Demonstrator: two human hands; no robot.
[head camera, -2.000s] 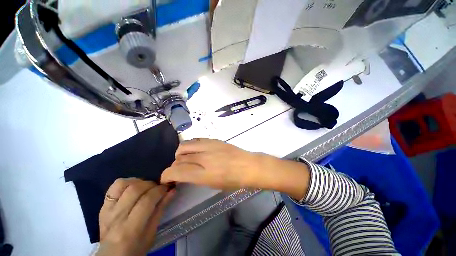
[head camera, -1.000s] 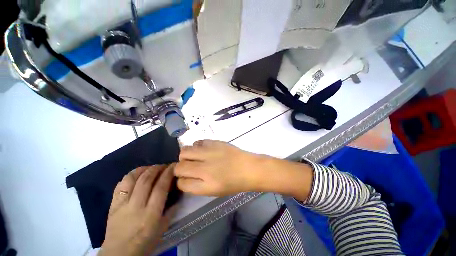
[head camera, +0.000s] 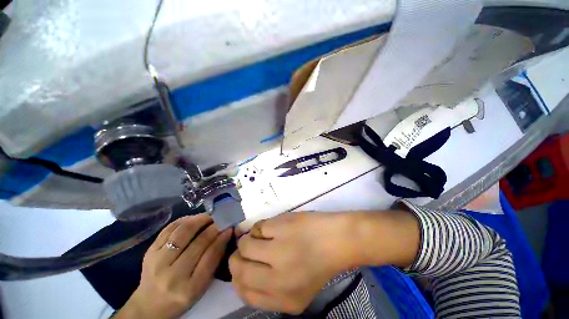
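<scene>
A black cut panel (head camera: 118, 261) lies on the machine bed, left of and below the presser foot area (head camera: 226, 209) with its grey guard. My left hand (head camera: 181, 258) lies on the panel with its fingertips close to the guard. My right hand (head camera: 281, 258) is just right of it, fingers curled at the panel's right edge. The fingertips of both hands nearly meet, and a bit of black fabric shows between them. The exact grip of the right fingers is hidden.
The white machine head (head camera: 249, 68) with its grey knob (head camera: 140, 187) fills the upper left. Black snips (head camera: 312, 162) and a looped black strip (head camera: 412, 171) lie right of the needle. A red plastic object (head camera: 536, 174) and blue bin (head camera: 524, 249) are at lower right.
The view has moved closer to the machine head, which looks larger. My left hand has moved up to the grey guard, and both hands are nearer to the presser foot.
</scene>
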